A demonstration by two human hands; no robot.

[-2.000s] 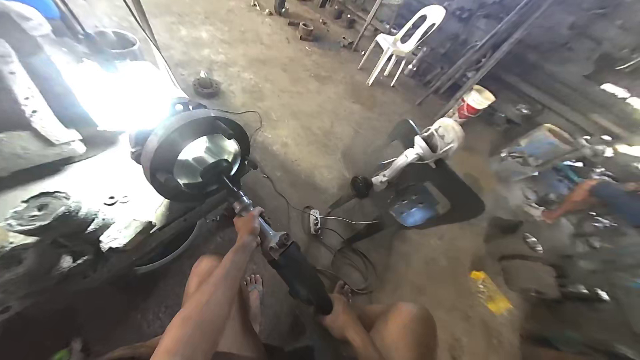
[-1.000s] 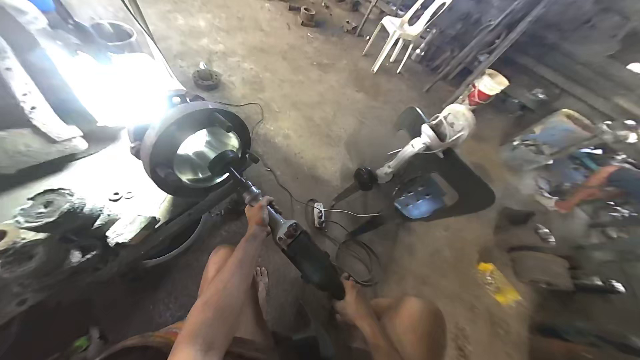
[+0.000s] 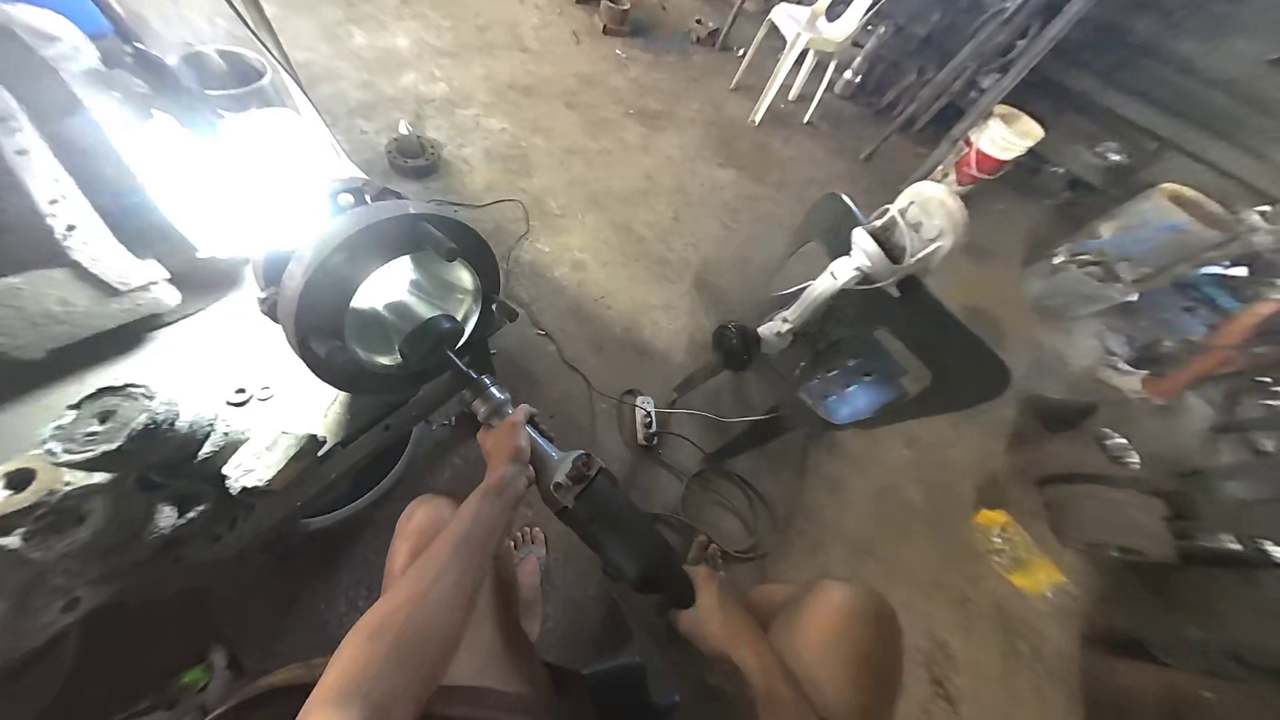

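Note:
My left hand (image 3: 507, 442) grips the metal neck of a long power die grinder (image 3: 610, 515). Its black rear end is held by my right hand (image 3: 705, 600) near my knee. A dark round grinding head (image 3: 432, 342) on the tool's shaft sits at the mouth of a large round metal ring-shaped part (image 3: 310, 330), against or just in front of its shiny bore; contact cannot be made out. A very bright light glares behind the ring's left side.
A power strip (image 3: 645, 420) and coiled cable lie on the floor by a white pedestal fan (image 3: 830, 290). Dusty metal parts (image 3: 110, 425) lie at left. Further off stand a white plastic chair (image 3: 800, 40) and a bucket (image 3: 1000, 140). Another person's arm (image 3: 1215, 350) shows at right.
Both hands keep their hold on the grinder, whose head stays at the ring's opening. At far right, the other person's arm has shifted, partly with a small move of the view.

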